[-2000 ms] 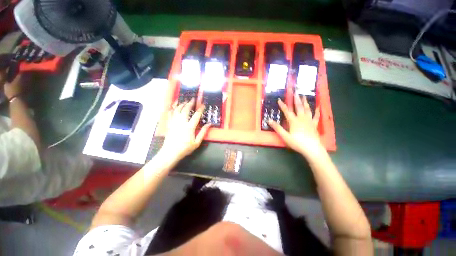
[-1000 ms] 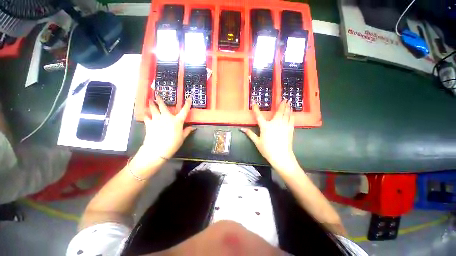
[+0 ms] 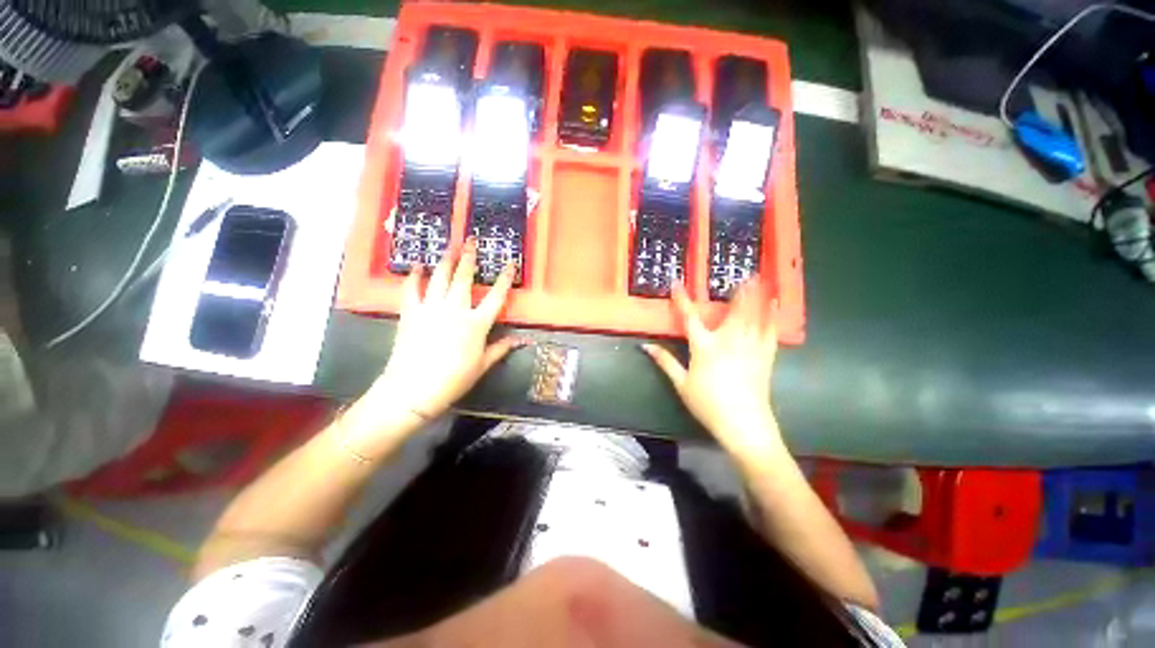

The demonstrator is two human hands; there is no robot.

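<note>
An orange-red phone tray (image 3: 580,304) lies on the green mat. Four flip phones lie open in it with lit white screens: far left (image 3: 424,233), second (image 3: 498,236), third (image 3: 661,234) and far right (image 3: 738,241). A closed flip phone (image 3: 588,95) sits in the top middle pocket. My left hand (image 3: 443,336) has spread fingers at the tray's near edge, fingertips by the lower ends of the two left phones. My right hand (image 3: 730,361) is spread below the two right phones, fingertips close to their keypads. Neither hand holds a phone.
A slab smartphone (image 3: 241,281) lies on a white paper sheet (image 3: 322,272) at left, near a desk fan (image 3: 260,101). Small brown-and-white pieces (image 3: 554,375) lie on the mat between my hands. A printed white box (image 3: 950,146) with a blue connector (image 3: 1049,143) is at right.
The view has shifted, so the tray sits higher and further left than at first. Both hands have drawn back from the keypads to the tray's near edge.
</note>
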